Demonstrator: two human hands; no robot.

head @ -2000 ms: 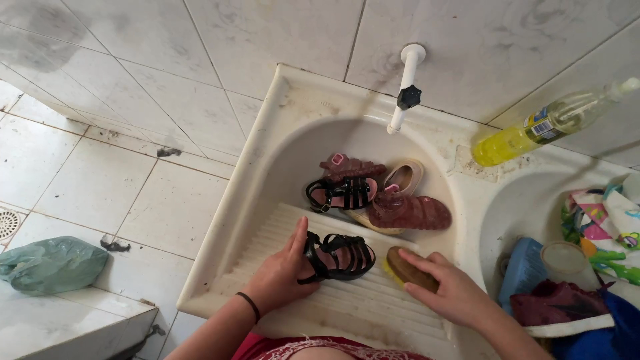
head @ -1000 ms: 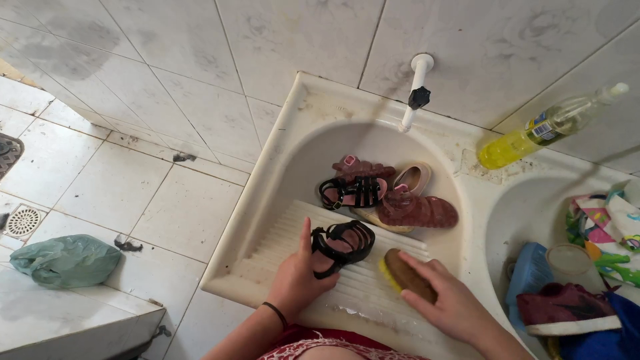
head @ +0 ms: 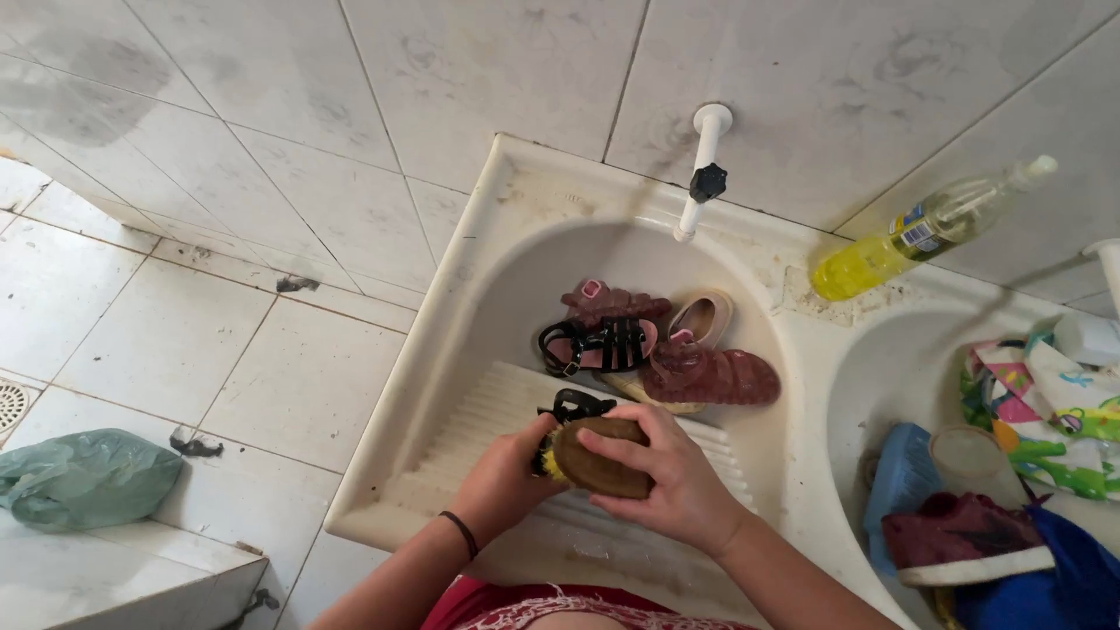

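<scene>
My left hand [head: 507, 472] grips a black strappy sandal [head: 577, 404] above the sink's ribbed washboard [head: 481, 411]; most of the sandal is hidden by the brush and my fingers. In my right hand [head: 669, 472] is an oval scrubbing brush [head: 604, 457] with a brown back, its yellow bristles against the sandal. Beyond them in the basin lie another black sandal [head: 604, 346] with a pink insole, two dark red jelly sandals [head: 713, 376], [head: 617, 302] and a beige shoe [head: 704, 317].
A white tap [head: 700, 188] with a black knob juts from the wall. A bottle of yellow liquid [head: 862, 262] leans at the back ledge. The right basin holds a blue brush [head: 901, 481], a maroon shoe [head: 967, 538] and patterned cloth [head: 1063, 420]. A green plastic bag [head: 87, 477] lies left.
The brush in my right hand has moved left from beside the sandal onto it. The sandal, earlier lying on the washboard, is now tipped up in my left hand.
</scene>
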